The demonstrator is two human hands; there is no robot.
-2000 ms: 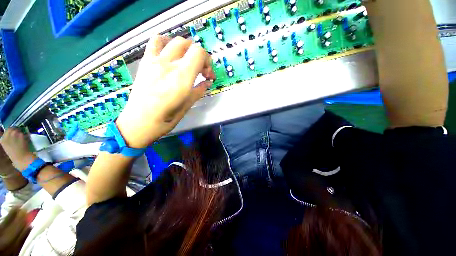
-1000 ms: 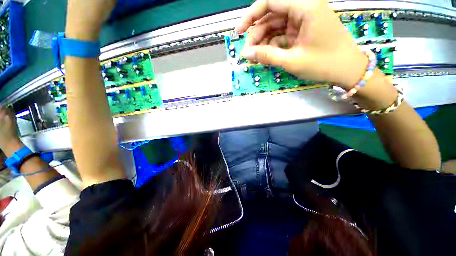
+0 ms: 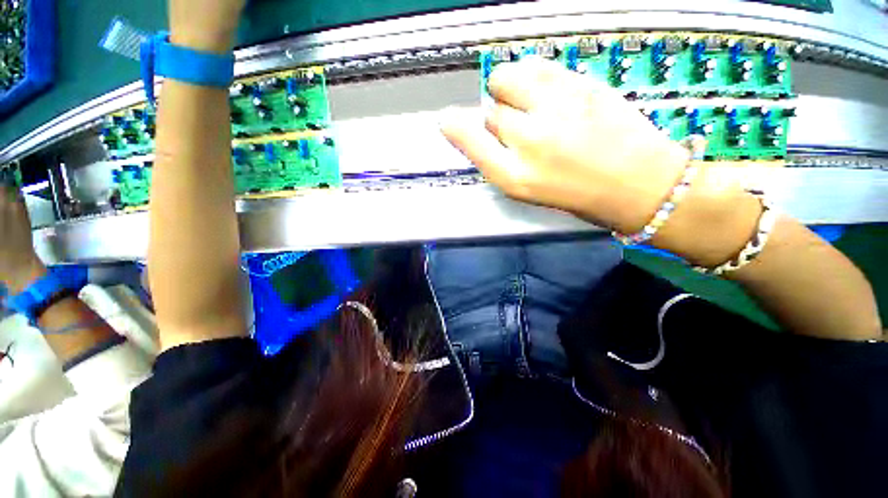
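A green PCB panel with two rows of small circuits lies between the conveyor rails at the right. My right hand is over its left part, with thumb and fingers apart; the fingertips are partly washed out by glare, and I cannot tell whether they hold anything small. My left hand is at the top edge, mostly cut off, so its fingers are hidden. My left forearm crosses over another PCB panel, which lies at the left on the conveyor.
The silver conveyor rail runs across in front of me. A blue bin is at the upper left on the green mat. Another person's hand with a blue wrist strap is at the left edge. A blue tray is below the rail.
My right hand first came into view over the right panel, then lowered slightly. My left hand moved from that panel up to the top edge. The right panel sits farther right in view than before.
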